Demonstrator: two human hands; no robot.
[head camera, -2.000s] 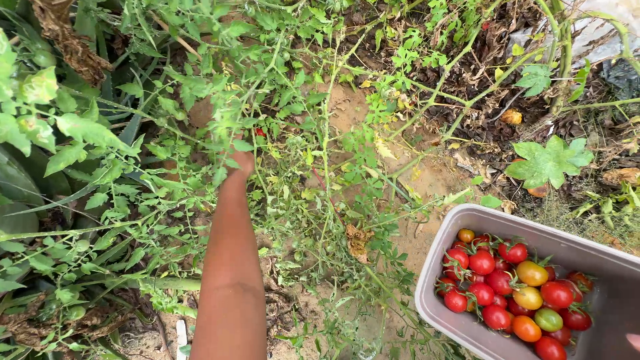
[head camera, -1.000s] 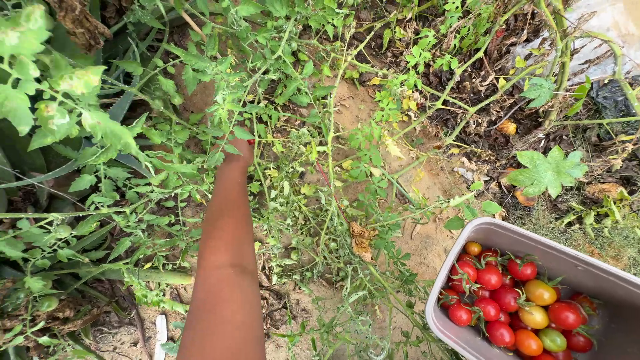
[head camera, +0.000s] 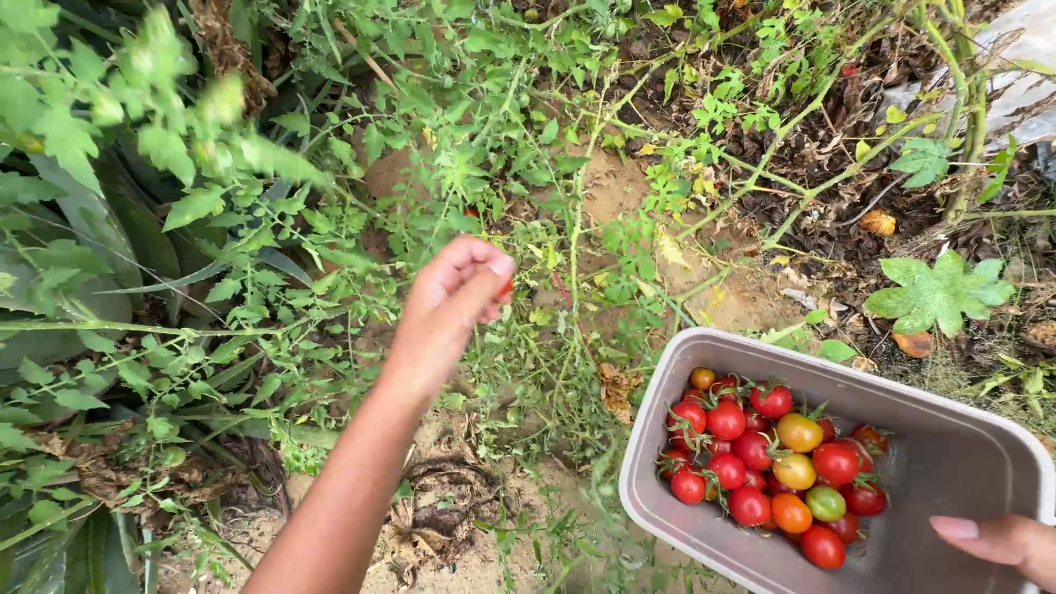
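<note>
My left hand (head camera: 462, 289) is above the tomato vines with its fingers closed on a small red cherry tomato (head camera: 506, 288), mostly hidden by the thumb and fingers. At the lower right, my right hand (head camera: 1002, 540) grips the side of a grey plastic container (head camera: 932, 392), its thumb over the inside and the other fingers out of view. Red, orange and yellow cherry tomatoes (head camera: 751, 450) and a green one (head camera: 825, 503) lie in the container, mostly toward its left end, several with green stems. Another bit of red (head camera: 470, 212) shows among the leaves just above my left hand.
Tangled tomato vines (head camera: 462, 173) spread over sandy soil (head camera: 610, 186). Thick spiky leaves (head camera: 74, 239) stand at the left. Dry brown leaves (head camera: 866, 124), a broad lobed leaf (head camera: 940, 293) and pale plastic sheeting (head camera: 1019, 74) lie at the right.
My left hand, earlier partly hidden among the leaves, has come out of the vines toward the container with a red tomato in its fingers. My right thumb now shows over the container's side.
</note>
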